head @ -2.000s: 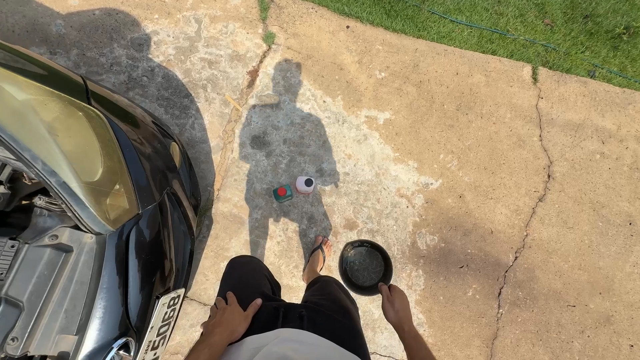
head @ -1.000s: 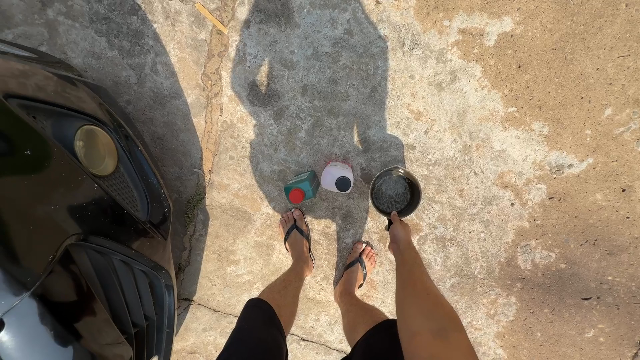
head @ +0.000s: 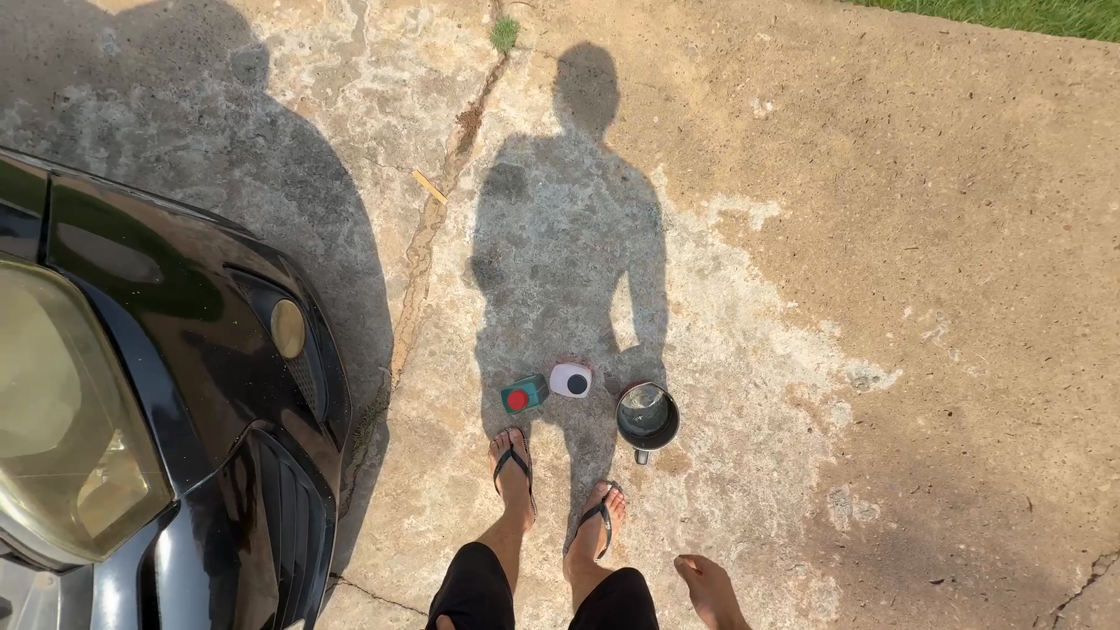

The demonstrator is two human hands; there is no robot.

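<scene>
My right hand (head: 707,588) hangs over the concrete at the lower right, holding nothing, its fingers loosely together. Ahead of it a dark round pot (head: 647,416) with a short handle stands on the ground, with clear liquid in it. To the pot's left is a whitish container with a dark cap (head: 571,381), and beside that a green container with a red cap (head: 523,395). Only a fingertip-sized bit of my left hand (head: 445,622) shows at the bottom edge, over my dark shorts; whether it holds anything is hidden.
A black car's front end (head: 175,350), with headlight and fog lamp, fills the left side. My feet in flip-flops (head: 514,464) are just below the containers. A yellowish strip (head: 430,186) lies by a crack in the concrete. Grass (head: 1015,16) borders the far right.
The pot, held by its handle in my right hand in both earlier frames, now stands on the ground. My right hand has let go and drawn back from it.
</scene>
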